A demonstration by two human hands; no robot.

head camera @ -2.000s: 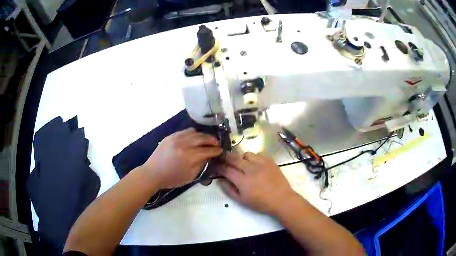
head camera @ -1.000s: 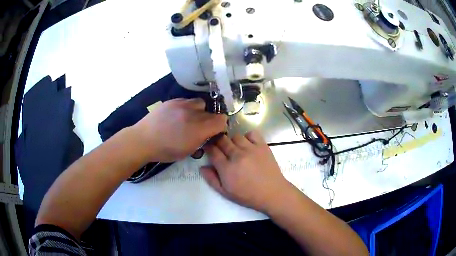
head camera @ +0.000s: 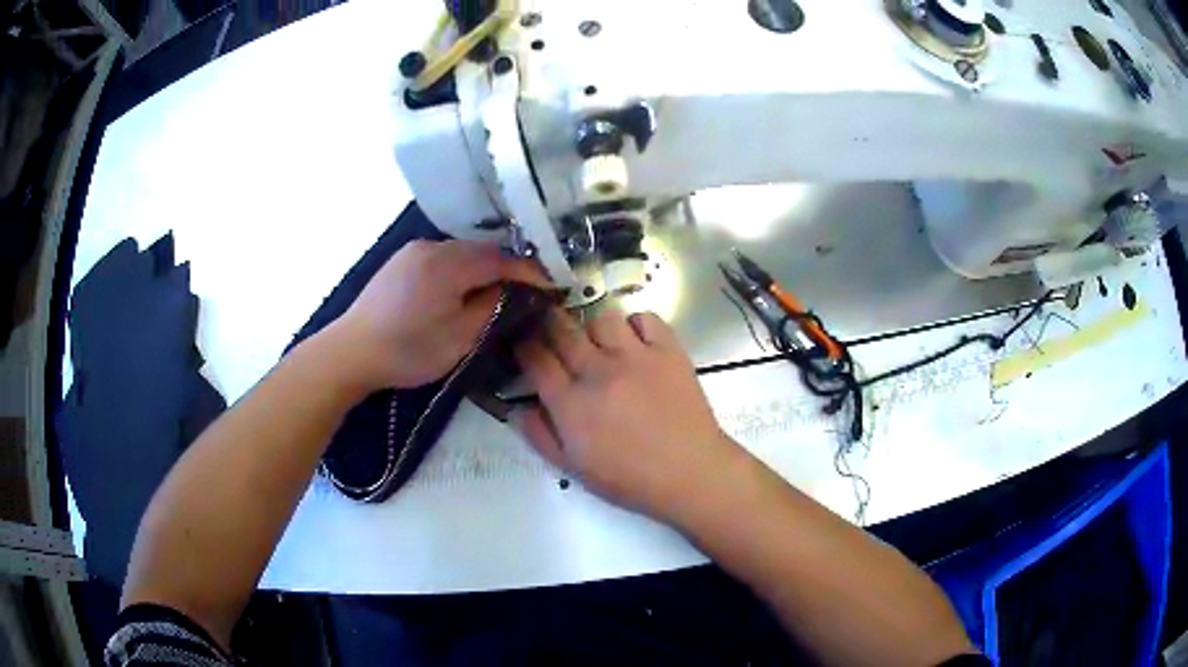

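Note:
A black bag pocket piece (head camera: 378, 437) with a pale stitched line along its edge lies on the white table, under and left of the sewing machine head (head camera: 450, 163). My left hand (head camera: 424, 313) pinches its edge close to the presser foot, which is partly hidden by my fingers. My right hand (head camera: 619, 411) lies on the near right part of the fabric, fingers at the needle area, thumb near the fabric edge. Whether the right fingers grip or only press cannot be fully seen. A lamp spot shines just right of the needle.
Thread snips (head camera: 792, 313) with orange part and tangled black cord (head camera: 932, 365) lie right of my right hand. Dark cut panels (head camera: 130, 404) lie at the left. A yellow strip (head camera: 1068, 349) lies at right, a blue crate (head camera: 1081, 547) below the table's right edge.
The fabric's stitched edge now shows between my hands, more raised and turned than before. My left hand has shifted slightly on it. The camera view has moved closer, then a little to the right.

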